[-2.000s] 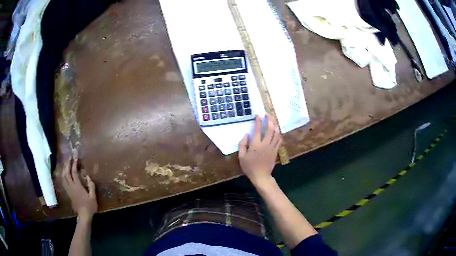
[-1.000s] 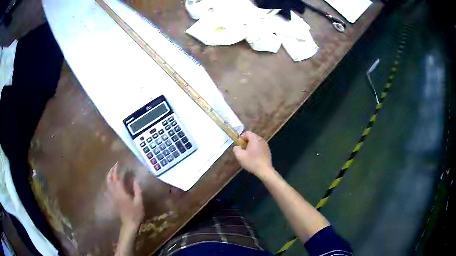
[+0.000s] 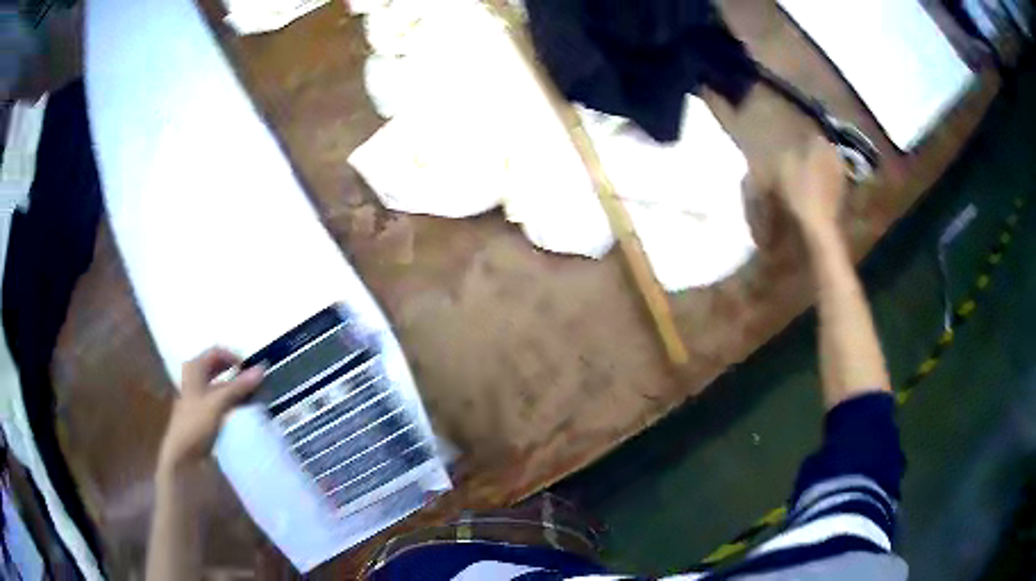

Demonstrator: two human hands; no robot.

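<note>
My left hand [image 3: 211, 403] is at the upper left corner of the calculator [image 3: 341, 414], its fingers touching or gripping that edge; the calculator is motion-blurred. The calculator is over the near end of the long white sheet [image 3: 216, 170]. My right hand [image 3: 801, 187] is blurred, reaching to the right beside the dark scissors [image 3: 854, 150], whose pale loops show; I cannot tell whether it touches them. The wooden ruler [image 3: 642, 267] lies across the white cloth scraps [image 3: 454, 159], its near end on the brown table [image 3: 523, 352].
Black cloth [image 3: 636, 51] lies on the white scraps at the back. A white board or strip [image 3: 892, 68] is at the far right. More black cloth [image 3: 51, 238] lies along the left. Yellow-black floor tape [image 3: 966, 312] runs beyond the table edge.
The ruler has gone from the white sheet to the scraps on the right, and my right hand has let go of it. My left hand has moved from the table to the calculator.
</note>
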